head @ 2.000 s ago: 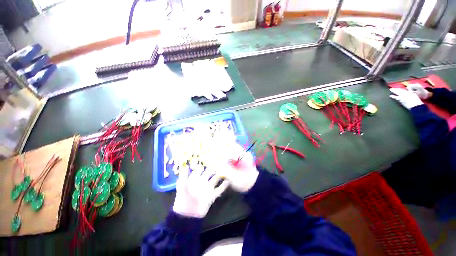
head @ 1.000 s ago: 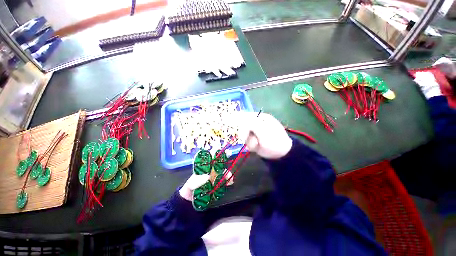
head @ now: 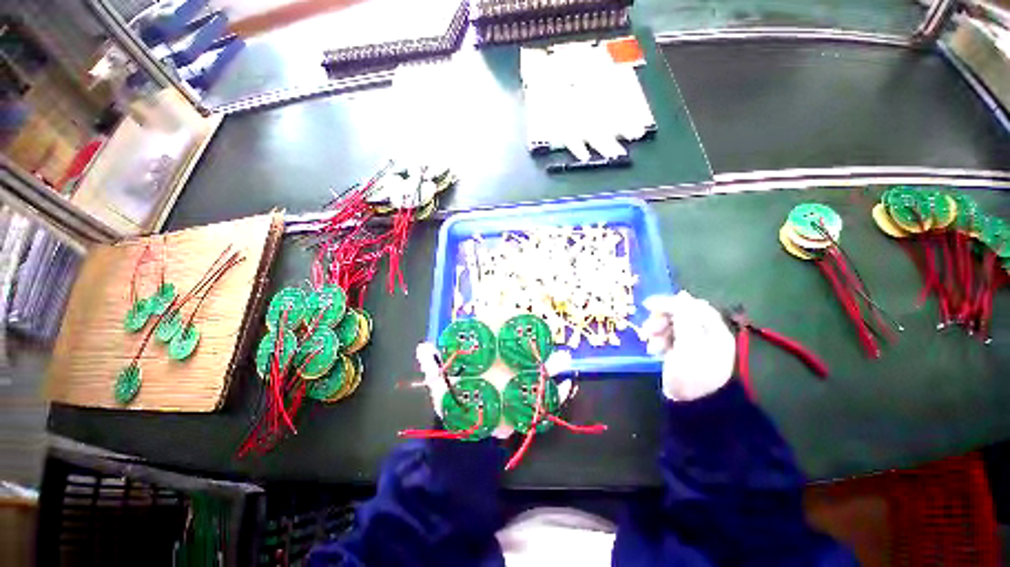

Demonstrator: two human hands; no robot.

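Observation:
My gloved left hand [head: 430, 363] holds a group of four joined green round circuit boards [head: 470, 346] from beneath, green side up. Red lead wires [head: 567, 423] trail from the boards to both sides and towards me. My gloved right hand [head: 696, 349] is at the right front corner of the blue component tray [head: 665, 266], its fingers curled; I cannot tell whether it holds a part. Many small cream-yellow components [head: 554, 277] lie in the tray. Red-handled cutters [head: 784, 343] lie on the mat just right of my right hand.
Stacked boards [head: 316, 343] lie left of the tray, with another pile [head: 410, 191] behind. Cardboard [head: 89, 332] with separate discs is far left. Board bundles [head: 814, 227] lie at right. White gloves [head: 581, 100] lie behind the tray. A red basket [head: 941, 515] and black crate [head: 133, 509] are below the bench edge.
The view has swung right-to-left, shifting things rightward. My left hand took up the four-board group and now holds it flatter, wires spread. My right hand has left the wires and moved to the tray's right corner.

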